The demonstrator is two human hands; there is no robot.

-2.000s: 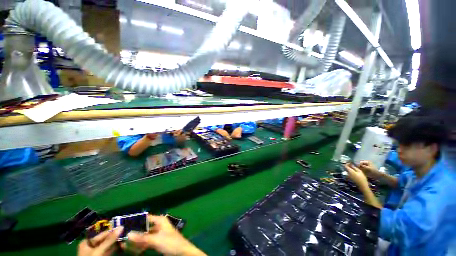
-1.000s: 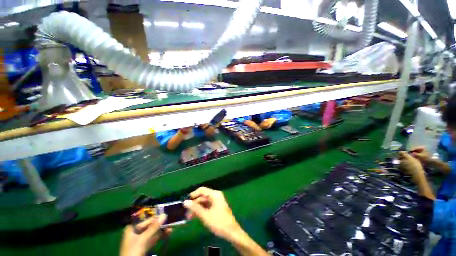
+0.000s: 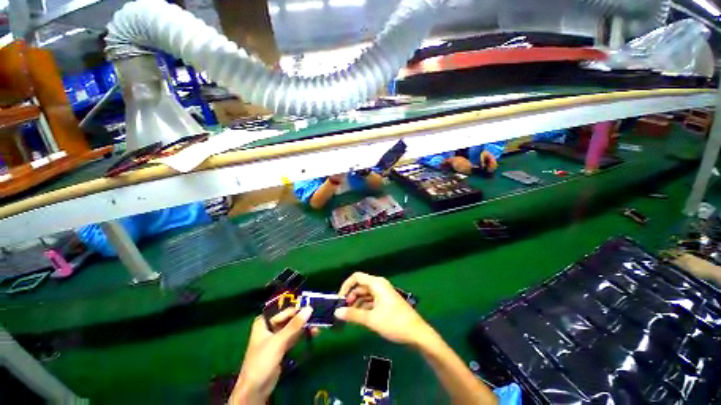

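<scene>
An LCD screen module with a dark face and pale edge is held between my two hands. An orange-yellow flex cable shows at its left end, over a dark housing. My left hand holds the screen and the dark housing from the left, thumb on the screen's lower left edge. My right hand pinches the screen's right end with thumb and fingertips. Whether the screen touches the housing is too small to tell. Another screen module lies on the green bench below my hands.
A black blister tray lies at right. Clear ribbed trays and a handset tray lie across the green belt. A white-framed shelf spans above. Other workers' hands work on the far side. An orange fixture stands upper left.
The view has swung left and down. The lower loose screen and orange fixture show more fully. Both hands still hold the screen; my right fingers have moved to its right end.
</scene>
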